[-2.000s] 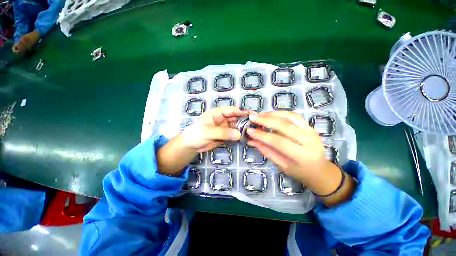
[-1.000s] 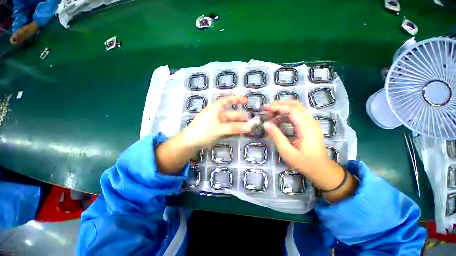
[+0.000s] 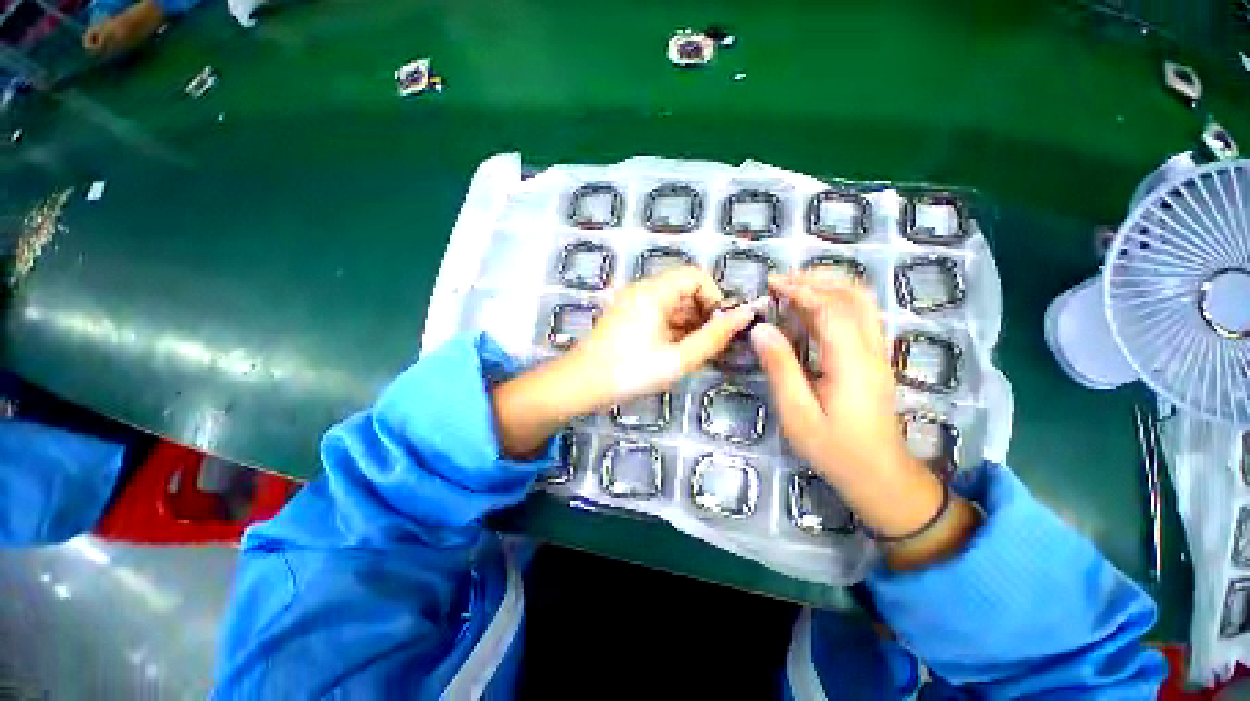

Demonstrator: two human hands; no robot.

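A white blister tray (image 3: 537,192) lies on the green bench and bears rows of dark rounded-square watch cases (image 3: 632,468) with shiny edges. My left hand (image 3: 655,329) and my right hand (image 3: 839,370) meet over the tray's middle. A small dark piece with a pale spot (image 3: 753,311) is between their fingertips, blurred and mostly hidden by the fingers. The left thumb and fingers pinch at it. The right thumb and fingers are curled close beside it; whether they grip it too, I cannot tell.
A white desk fan (image 3: 1190,295) stands at the right, with thin metallic sticks (image 3: 1152,473) and another filled tray (image 3: 1215,657) near it. Small modules (image 3: 691,49) lie scattered across the green belt (image 3: 548,103). Another person's hand (image 3: 124,28) shows top left. A red stool (image 3: 165,500) is lower left.
The camera view has shifted, so the tray and belt modules sit further right. My hands have drawn closer together at the fingertips over the tray.
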